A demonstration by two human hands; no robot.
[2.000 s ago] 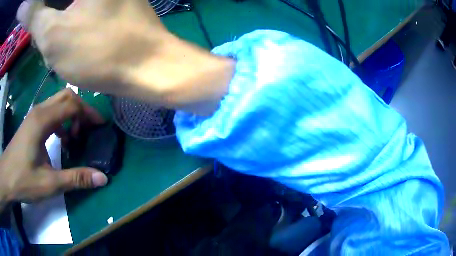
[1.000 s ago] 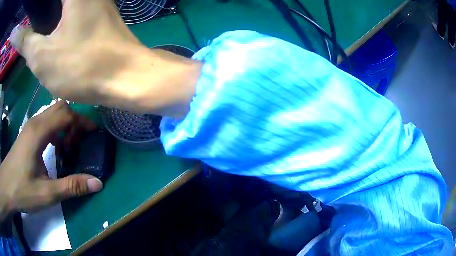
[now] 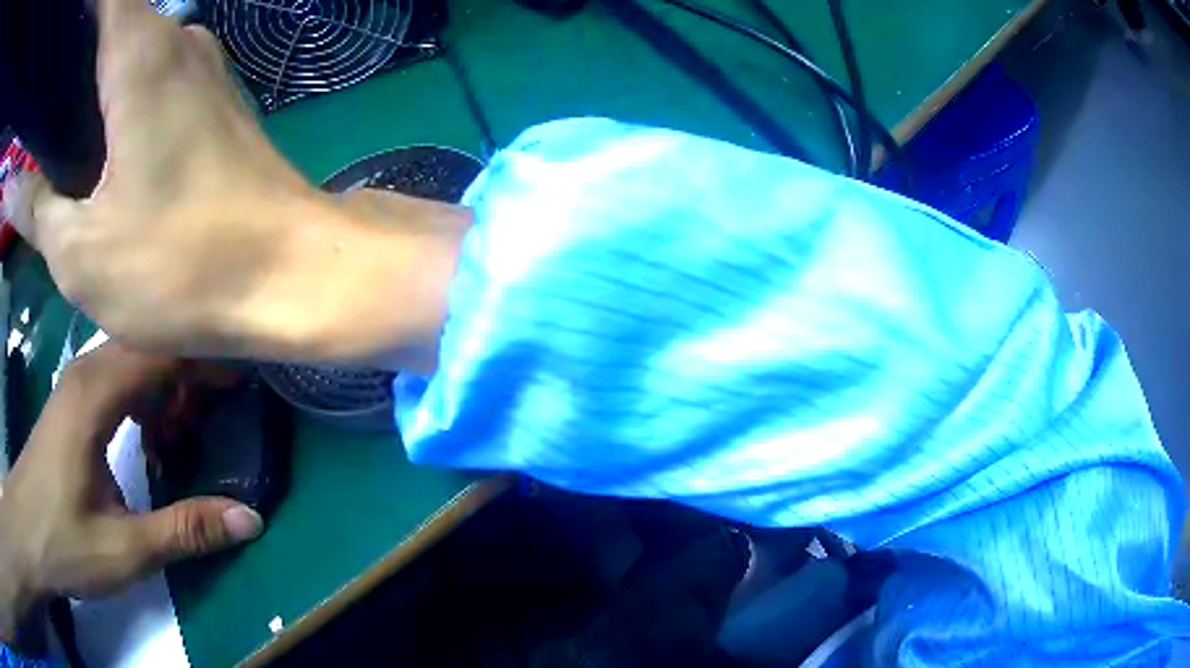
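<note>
A black device housing (image 3: 228,450) lies flat on the green bench at the lower left. My left hand (image 3: 98,489) holds it, with the thumb along its near edge and the fingers over its far side. My right hand (image 3: 222,215) is above and beyond it, gripping the thick black body of an electric screwdriver (image 3: 50,85), which is cut off by the top left edge. The screwdriver's tip is hidden behind my right hand. A round grey screw tray (image 3: 346,394) is partly covered by my right wrist, with dark grains on its far part.
A cooling fan with a round wire guard (image 3: 313,39) is at the top. Black cables (image 3: 848,91) cross the bench's far side. White paper (image 3: 131,624) lies under my left hand. A red tray edge shows far left. A blue stool (image 3: 972,150) stands beyond the brown bench edge.
The view has shifted, so the fan shows more fully and bench things sit lower. My right hand and screwdriver appear further left in the picture. My left hand still holds the housing.
</note>
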